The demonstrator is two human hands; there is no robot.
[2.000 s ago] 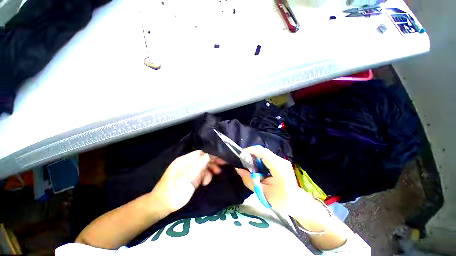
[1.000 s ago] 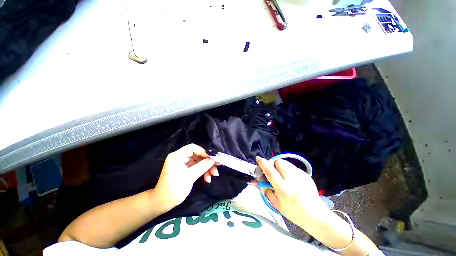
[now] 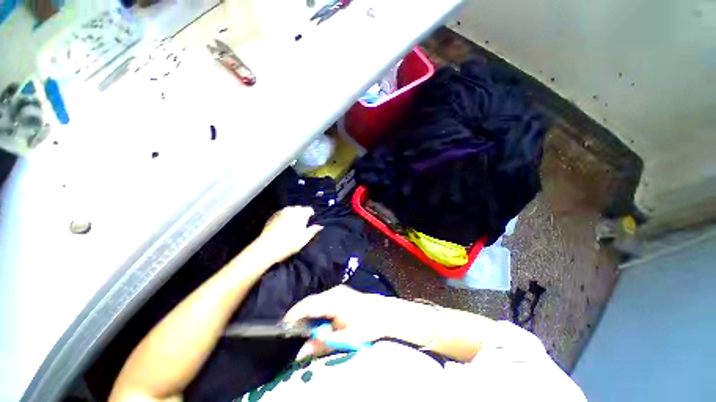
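Observation:
The blue-handled scissors [image 3: 341,338] are in my right hand [image 3: 337,314], low in the picture over my lap, with blurred blades pointing left. The dark garment [image 3: 306,271] lies over my lap and hangs below the table edge, with a small white mark [image 3: 351,269] on it. My left hand [image 3: 292,232] is on the dark cloth near the table edge, farther from me than the scissors; its fingers seem to grip the cloth, partly hidden.
The white table [image 3: 118,177] fills the left, with red snips [image 3: 233,64], dark scraps and a blue tool [image 3: 56,100]. Right of its edge stand a red bin [image 3: 392,106] and a red basket [image 3: 408,250] under a dark garment pile [image 3: 463,157]. A wall is at right.
The view has swung right, showing more floor and the basket. My left hand has moved away from the blades and forward to the cloth. The scissors have dropped toward my body.

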